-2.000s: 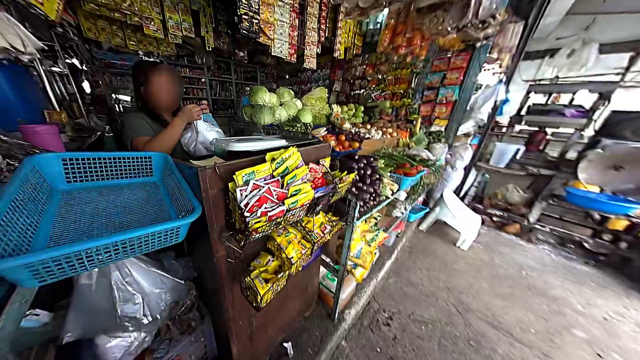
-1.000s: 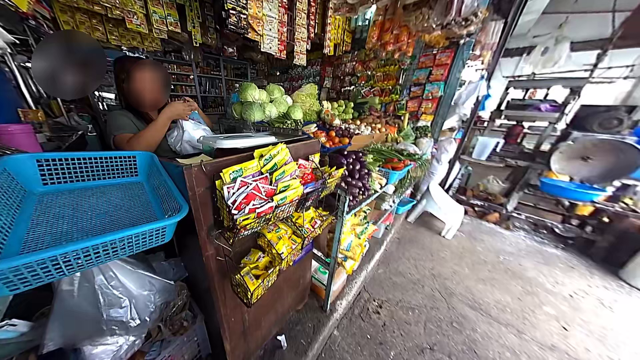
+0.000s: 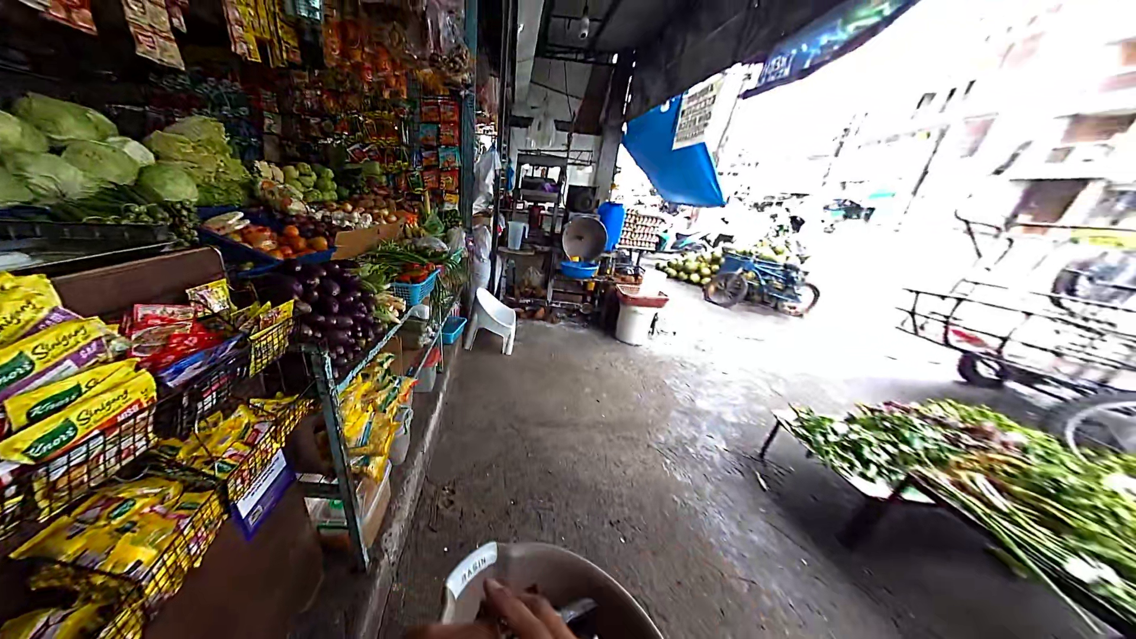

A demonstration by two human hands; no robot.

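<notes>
At the bottom centre is a round basin [image 3: 568, 572] with a pale label bearing writing on its rim. Fingers of one of my hands [image 3: 519, 612] reach over its near left side; which hand this is I cannot tell for certain, nor whether it grips the rim or something inside. Some dark contents and a shiny metallic piece [image 3: 579, 610] lie in the basin beside the fingertips. No other hand shows. To the left, wire baskets hold Knorr seasoning packets [image 3: 80, 413], and purple eggplants [image 3: 333, 311] are heaped on a stand.
A concrete walkway [image 3: 568, 426] runs ahead past a white plastic chair [image 3: 491, 319] and a white bucket [image 3: 635, 319]. Leafy vegetables [image 3: 976, 461] cover a low table at right, near a cart [image 3: 1021, 328]. Cabbages [image 3: 102, 164] and a metal shelf post [image 3: 342, 453] border the left side.
The view has swung right, towards the walkway and street. The basin and fingers have come into view at the bottom; the person behind the counter and the blue plastic basket are out of view.
</notes>
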